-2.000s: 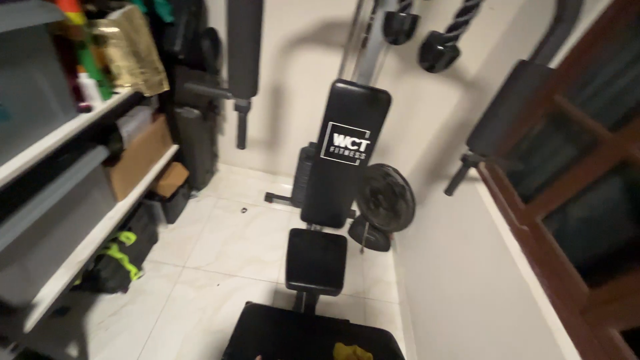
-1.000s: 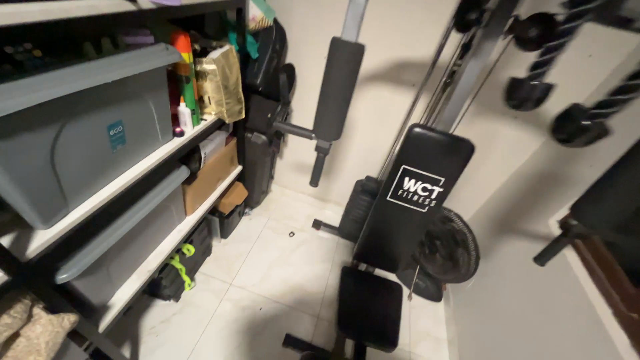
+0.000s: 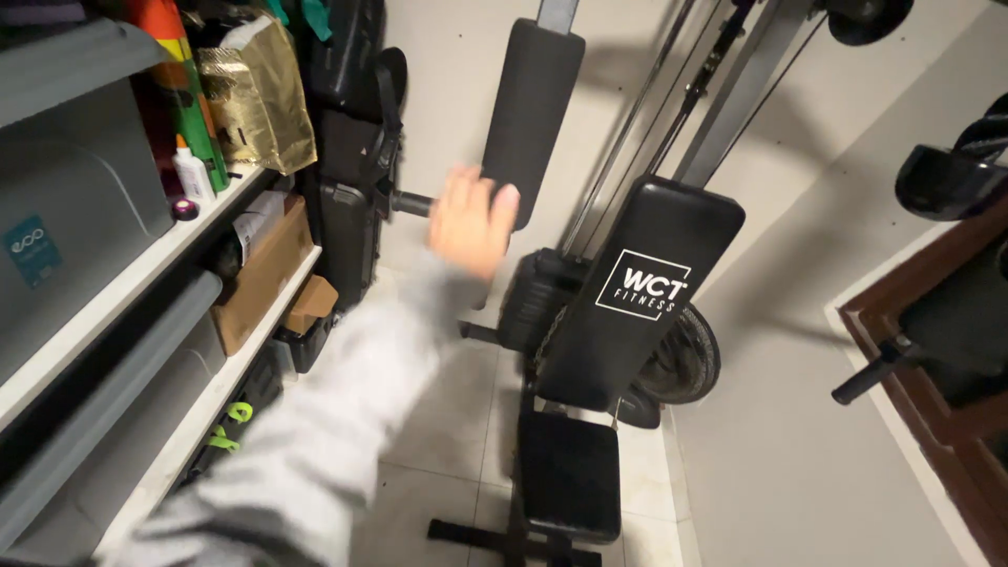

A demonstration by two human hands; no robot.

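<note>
My left hand (image 3: 472, 224), in a grey sleeve and blurred, reaches forward with its fingers apart. It overlaps the lower end of a black padded arm (image 3: 535, 110) of a home gym machine; whether it touches the pad cannot be told. A black handle (image 3: 413, 203) shows just left of the fingers. To the right of my hand are the machine's black backrest (image 3: 642, 291), which bears white lettering, and its black seat (image 3: 571, 476) below. My right hand is out of view.
Shelves (image 3: 102, 295) along the left hold grey plastic bins (image 3: 75, 181), a white glue bottle (image 3: 193, 172), a gold bag (image 3: 264, 94) and a cardboard box (image 3: 268, 276). Black cases (image 3: 346, 236) stand behind. A brown window frame (image 3: 906, 378) and another handle (image 3: 874, 370) are at right.
My left arm has come into view and reaches over to the padded arm of the machine. The view has moved closer to the machine.
</note>
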